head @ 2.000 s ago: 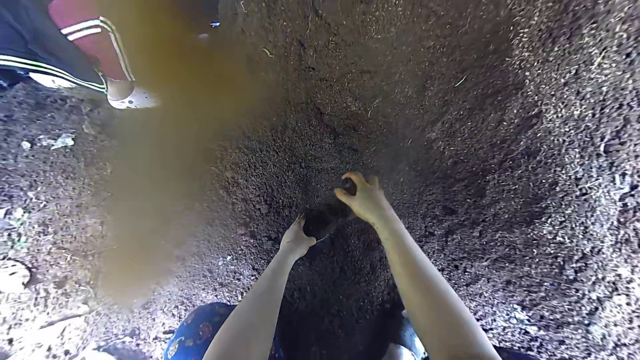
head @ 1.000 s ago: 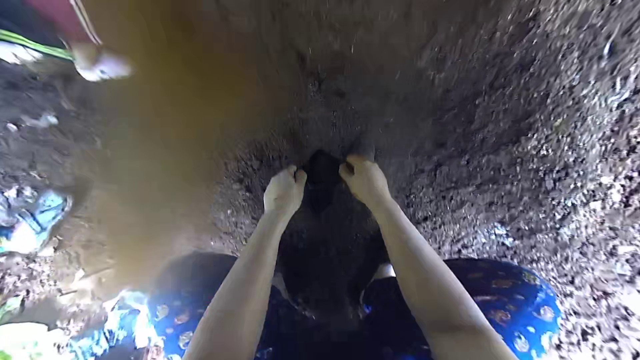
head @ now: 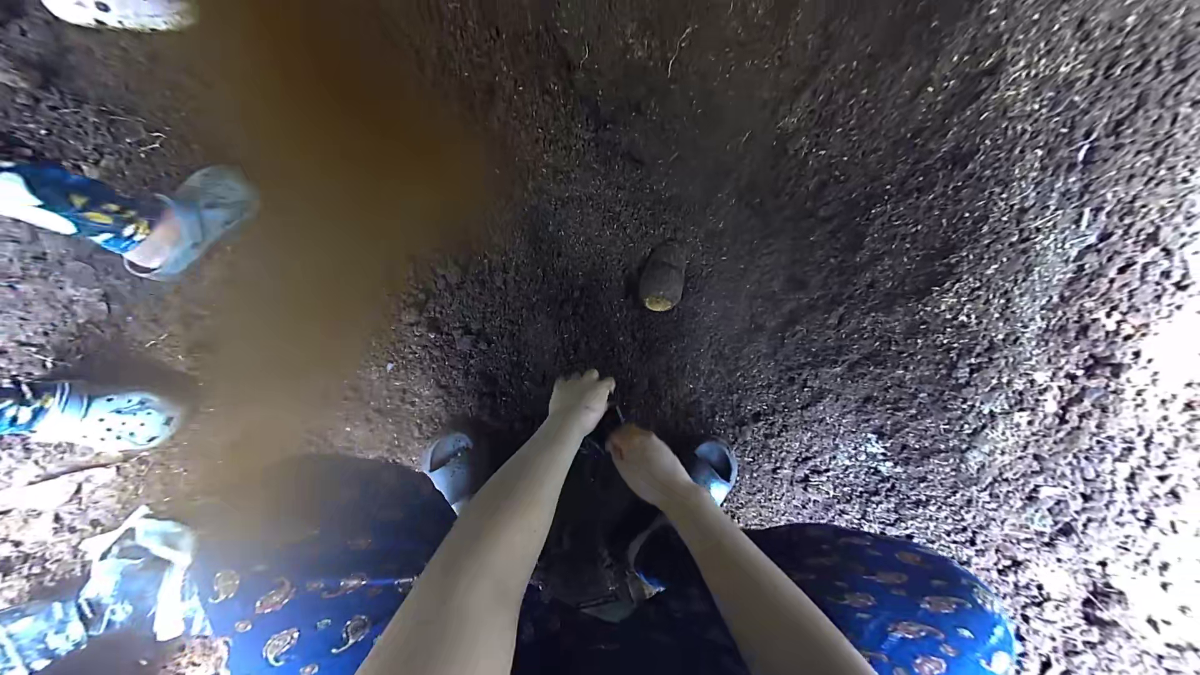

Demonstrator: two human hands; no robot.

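Both bare hands are low at the centre, close together between my shoes. My left hand [head: 580, 398] is curled at the edge of something black, perhaps a thin bag, that hangs dark below it. My right hand [head: 645, 459], slightly lower and to the right, has its fingers closed near a thin strip that runs toward the left hand; what exactly it grips is unclear. Beyond the hands, a dark, soil-covered cylinder [head: 663, 276] with a yellowish-brown end lies on the dark soil [head: 806, 375].
At the left stand a person's clog [head: 211, 211] and another pale clog [head: 129, 420] with holes. Crumpled plastic [head: 145, 572] lies at lower left. My own shoes [head: 452, 464] flank the hands. A brown blur covers part of the view's left side.
The hands have come back toward my body and closer together. The cylinder now lies uncovered on the soil, in front of them. Another person's feet have appeared at the left.
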